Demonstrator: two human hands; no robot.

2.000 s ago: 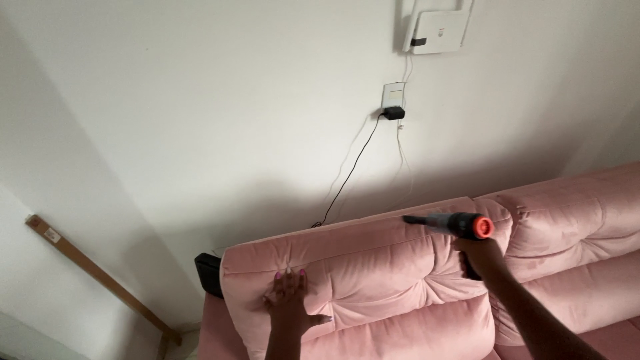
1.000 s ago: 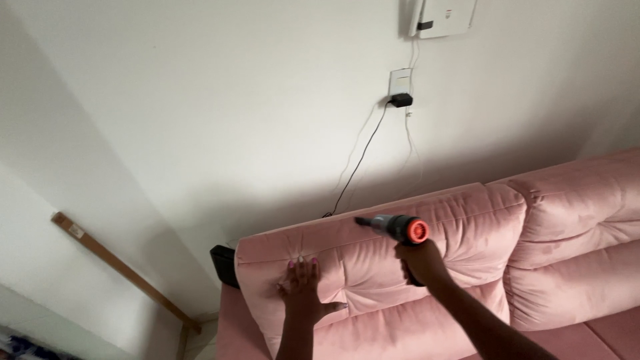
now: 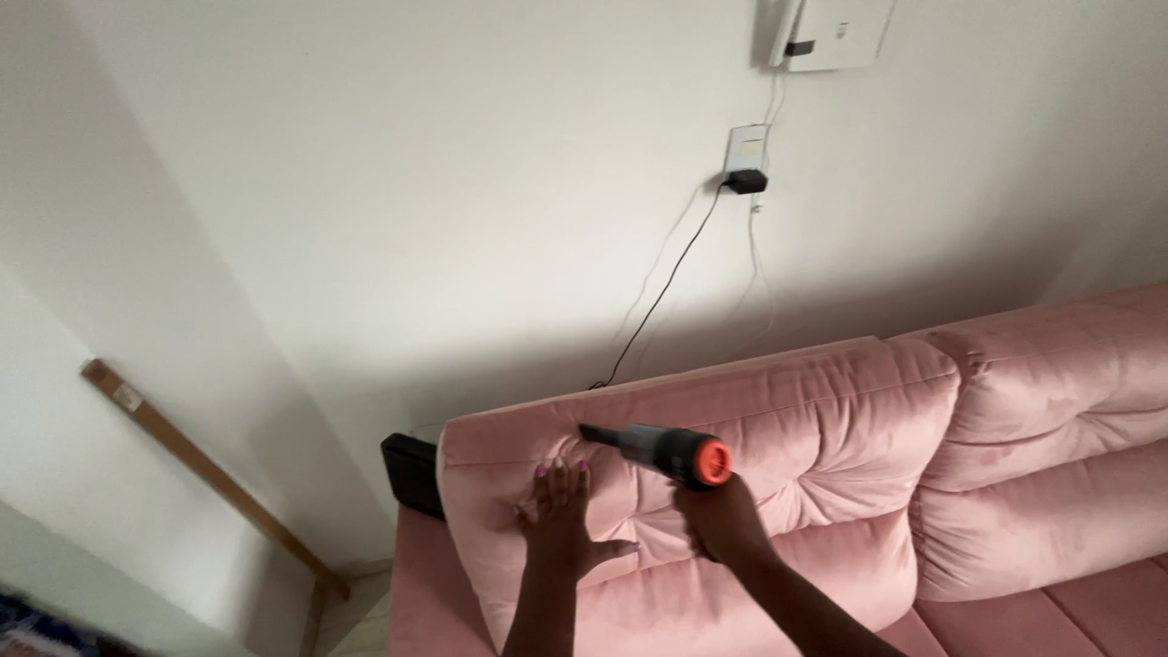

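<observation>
My right hand (image 3: 725,518) grips a handheld vacuum cleaner (image 3: 671,453), black with an orange-red round end and a narrow dark nozzle. Its nozzle tip points left, at the upper part of a pink tufted sofa back cushion (image 3: 858,420); whether it touches the fabric I cannot tell. My left hand (image 3: 561,525) lies spread on the same cushion, below and left of the nozzle, fingers apart, holding nothing. The vacuum's handle is mostly hidden by my right fingers.
A second pink cushion (image 3: 1068,456) adjoins on the right. Behind the sofa, a black cord runs up to an adapter (image 3: 746,182) in a wall outlet, below a white device (image 3: 839,35). A black object (image 3: 412,474) stands at the sofa's left end. A long cardboard box (image 3: 214,474) leans left.
The vacuum and my right hand have moved left along the top of the cushion, and the nozzle is now near my left hand. My left hand remains spread on the cushion.
</observation>
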